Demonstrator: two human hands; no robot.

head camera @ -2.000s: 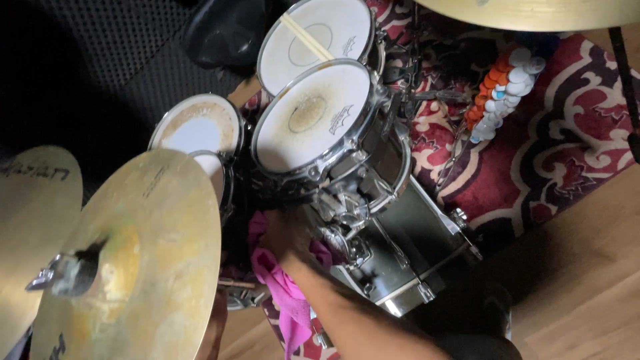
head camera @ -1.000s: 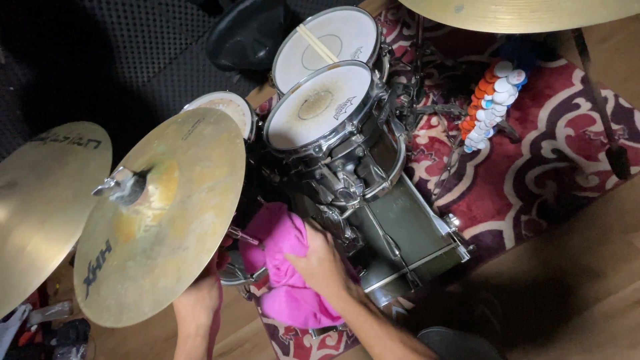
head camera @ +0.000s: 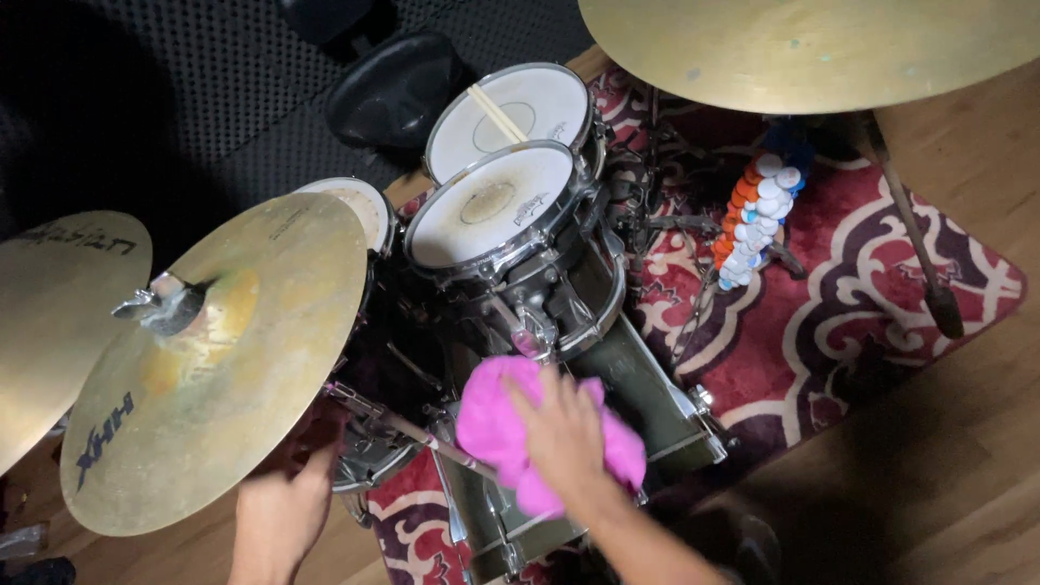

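Note:
My right hand (head camera: 565,435) presses on a pink cloth (head camera: 500,414), its fingers spread over it, above the bass drum (head camera: 626,382) and beside a metal rod (head camera: 431,441). My left hand (head camera: 296,479) is raised under the edge of the tilted HHX cymbal (head camera: 211,366), near one end of that rod. The cymbal hides its fingertips, so what it holds cannot be told. A rack tom (head camera: 487,203) with a worn white head is mounted over the bass drum. Behind it, a pair of drumsticks (head camera: 497,114) lies on the snare drum (head camera: 552,97).
A second cymbal (head camera: 57,301) stands at the left edge, and another (head camera: 804,57) overhangs the top right. The floor tom (head camera: 357,211) is partly behind the HHX cymbal. A black drum stool (head camera: 394,89) is at the back. Orange and white discs (head camera: 756,219) hang above the patterned rug (head camera: 821,325).
My right hand, with the pink cloth, has moved from beside the bass drum to over it. My left hand, mostly hidden at first, now shows below the cymbal.

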